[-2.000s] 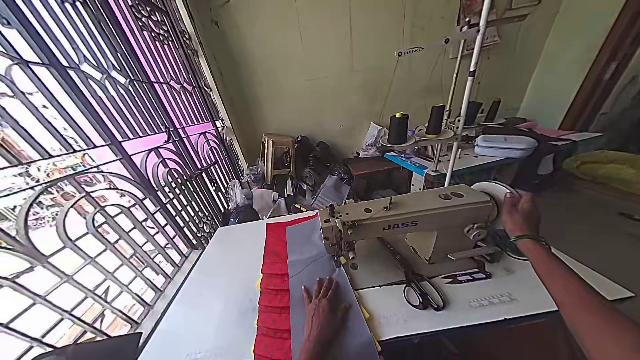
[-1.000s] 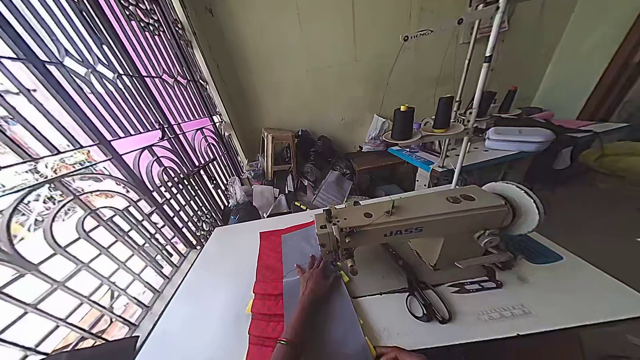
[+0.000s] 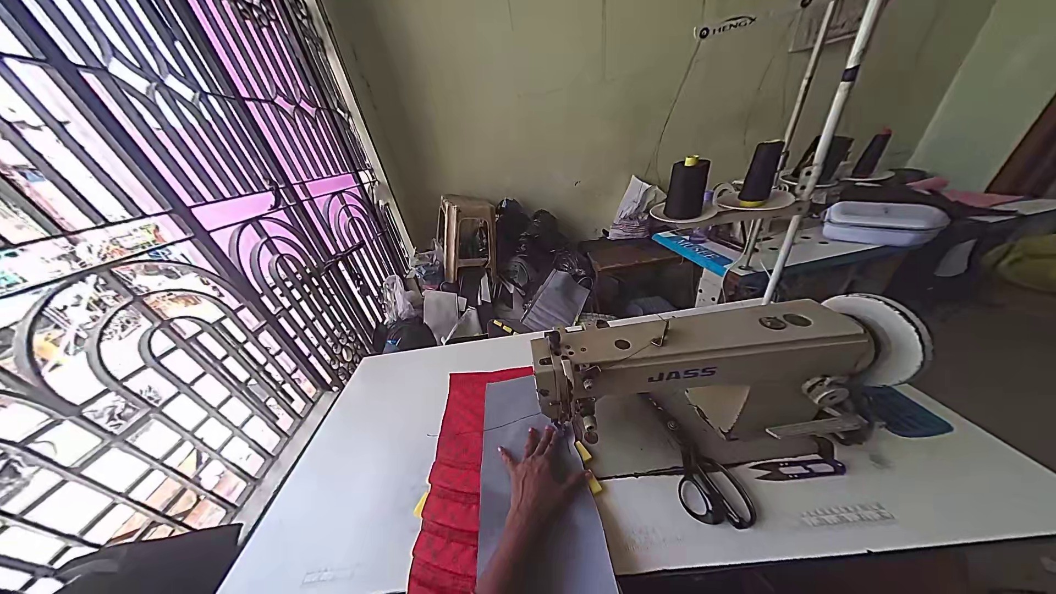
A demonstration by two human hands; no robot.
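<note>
My left hand (image 3: 540, 474) lies flat with fingers spread on a grey sheet of material (image 3: 540, 528), just in front of the needle area of a beige Jass sewing machine (image 3: 693, 351). Under the grey sheet and out to its left runs a red pleated fabric (image 3: 450, 495). Small yellow pieces (image 3: 594, 483) stick out along the right edge, and another shows at the left. Black-handled scissors (image 3: 714, 495) rest on the machine bed and table, with thread snips (image 3: 799, 469) to their right. My right hand is out of view.
The white table (image 3: 346, 487) stands beside a metal window grille (image 3: 190, 272). Behind it are a plastic stool (image 3: 467, 235), dark bags and cloth. A thread stand holds black thread cones (image 3: 687, 188). Further right, a white plastic box (image 3: 887, 221) sits on another table.
My right hand was on the handwheel two seconds ago, then showed at the bottom edge, and has now left the view. My left hand remains on the grey sheet, fingers now more spread.
</note>
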